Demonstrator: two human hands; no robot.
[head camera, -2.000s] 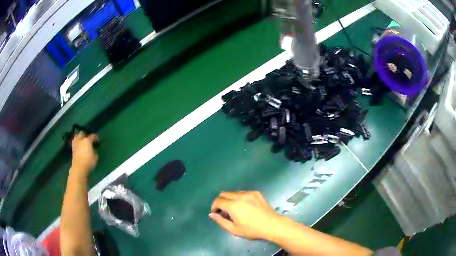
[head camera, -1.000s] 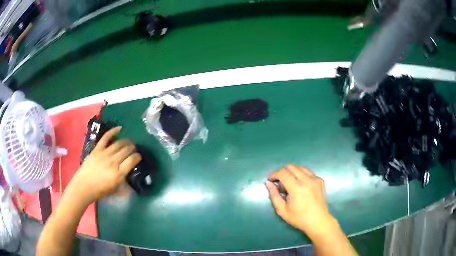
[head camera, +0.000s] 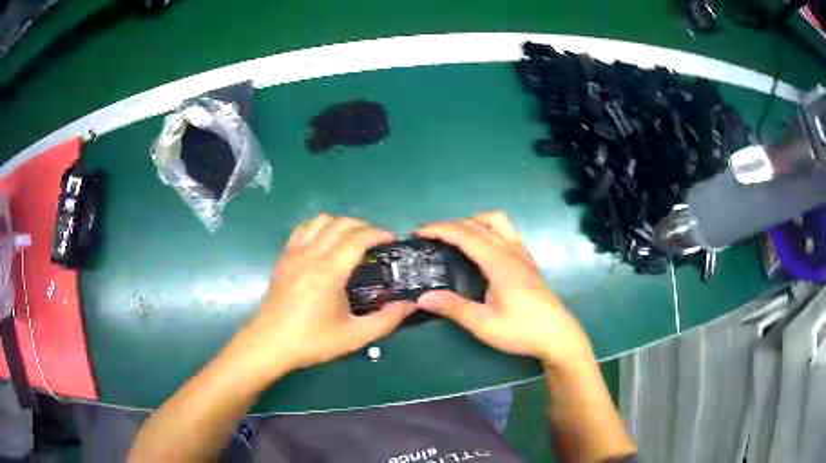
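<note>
A black device housing (head camera: 412, 271) lies at the bench's front centre with its open side up, showing a silvery speckled circuit board. My left hand (head camera: 317, 294) grips its left end, thumb along the near edge. My right hand (head camera: 507, 289) grips its right end, thumb also on the near edge. My fingers hide both ends. Whether my right fingers also hold a small part is hidden. A small white round part (head camera: 374, 353) lies just in front of the housing and appears to trail from it.
Heap of black plastic pieces (head camera: 634, 145) at right; electric screwdriver (head camera: 743, 203) hangs over its near side. Purple basket (head camera: 806, 244) at right edge. Bag of screws (head camera: 210, 158) and loose screw pile (head camera: 350, 125) behind my hands. Finished unit (head camera: 72, 217) by the red mat (head camera: 45, 316).
My left hand has moved from beside the red mat to the centre with the black housing. My right hand now also grips it. The view has shifted, with the bench nearer the middle.
</note>
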